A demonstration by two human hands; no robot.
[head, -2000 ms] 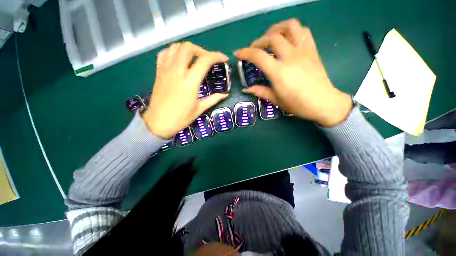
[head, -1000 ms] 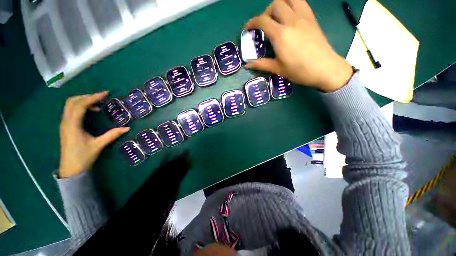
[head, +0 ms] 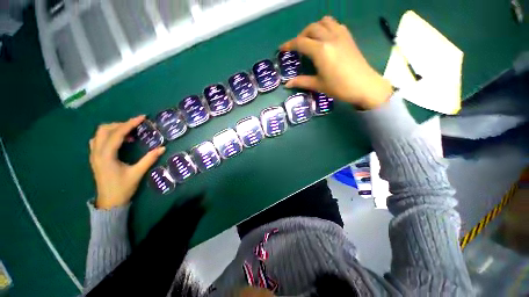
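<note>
Strapless smartwatches with lit screens of purple-white text lie face up in two slanting rows, a far row [head: 217,99] and a near row [head: 227,142]. My left hand [head: 152,134] has its thumb and fingers at the lower and upper edges of the far row's leftmost smartwatch. My right hand [head: 290,65] pinches the far row's rightmost smartwatch the same way, from above and below. Both end watches are at mat level in line with the row. The near row's right end lies below my right wrist.
A large white compartment tray [head: 124,62] stands at the far left. A pale yellow sheet [head: 432,66] with a thin black pen [head: 413,71] lies at the right. The green mat [head: 243,185] ends at the bench edge before my body. Blue and white items show below the edge.
Two seconds ago both hands held watches near the middle; now they are apart at the far row's ends. Since one second ago, the rightmost watch's white glare has given way to visible text.
</note>
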